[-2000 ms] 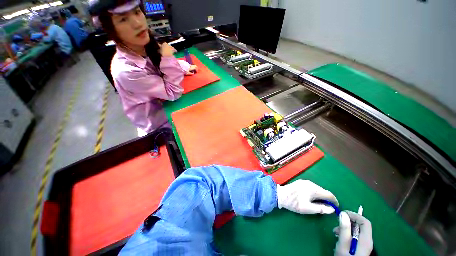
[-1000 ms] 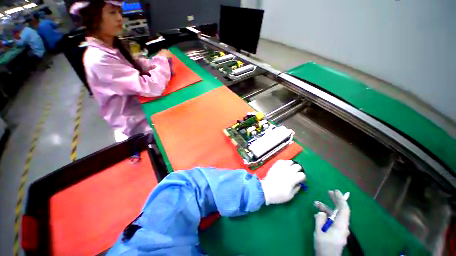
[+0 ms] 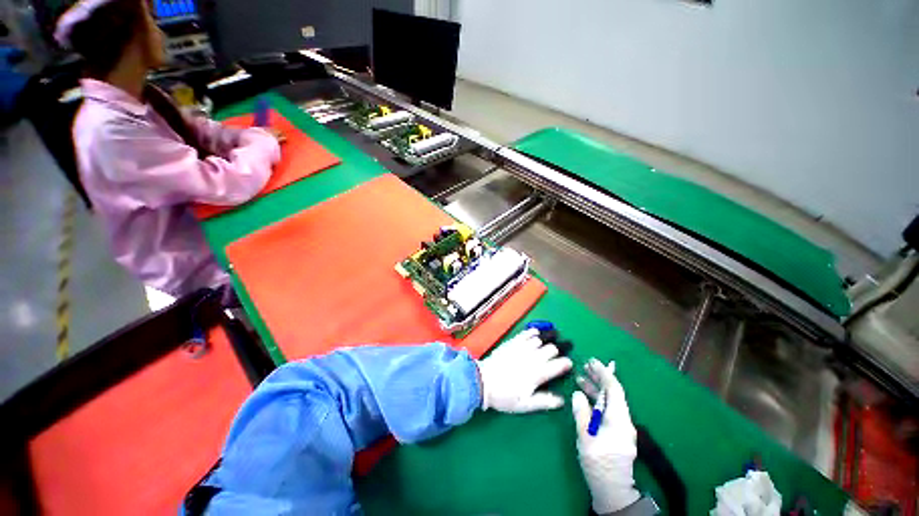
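Note:
The circuit board (image 3: 464, 277) lies on the near right corner of the orange mat (image 3: 317, 267), its long white block towards the conveyor. My left hand (image 3: 524, 371), in a white glove, rests palm down on the green mat just below the board, fingers spread. A small blue and black thing (image 3: 542, 328) shows just beyond its fingertips, partly hidden by them; I cannot tell whether they touch it. My right hand (image 3: 605, 438), also gloved, is to the right, palm up, with a white marker pen with a blue end (image 3: 598, 413) held across its fingers.
A black tray (image 3: 247, 338) with a red-orange lining is at the left. A person in pink (image 3: 151, 171) stands at the far left by another red mat. The conveyor (image 3: 605, 217) runs behind the bench, carrying boards (image 3: 418, 141). A crumpled white cloth (image 3: 748, 494) is at the bottom right.
The view has swung right. My left hand has left the blue piece it held and spread its fingers near the board. My right hand keeps the pen. The person in pink has turned away.

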